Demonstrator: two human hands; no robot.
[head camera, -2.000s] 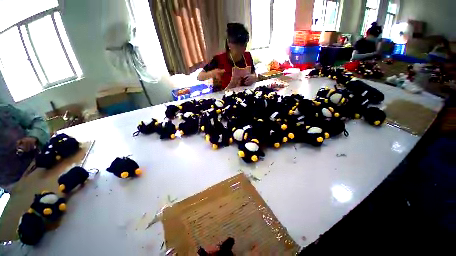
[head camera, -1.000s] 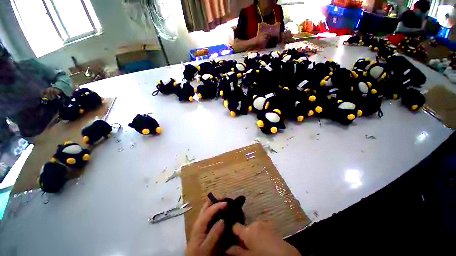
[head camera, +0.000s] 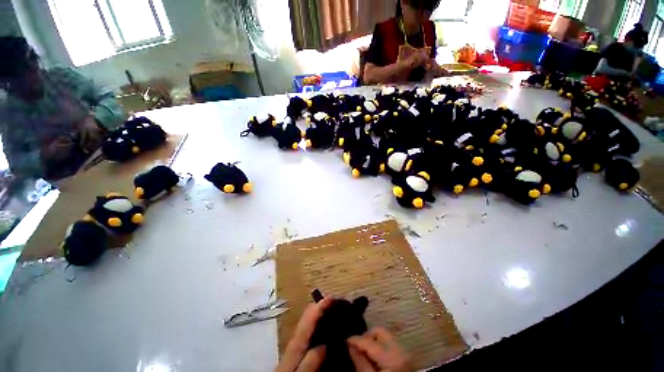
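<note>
A black plush penguin (head camera: 338, 322) is held at the bottom centre, over the cardboard work mat (head camera: 353, 261). Only its black body and small black nubs show. My left hand (head camera: 302, 341) grips its left side. My right hand (head camera: 380, 350) has its fingertips pinched against its lower right side. Both hands are cut off by the bottom edge. A needle or thread cannot be made out. Silvery thread snips (head camera: 255, 314) lie at the mat's left edge.
A large penguin pile (head camera: 451, 145) covers the far side of the white table (head camera: 182, 290). A single penguin (head camera: 228, 178) and a smaller group (head camera: 116, 212) lie at left. A seated person (head camera: 54, 123) is at left, another (head camera: 404, 43) across the table. Thread scraps lie about.
The view has tilted down and turned since the first frame, bringing my hands and the snips into view. Since the second frame, the held penguin and both hands sit slightly lower and right.
</note>
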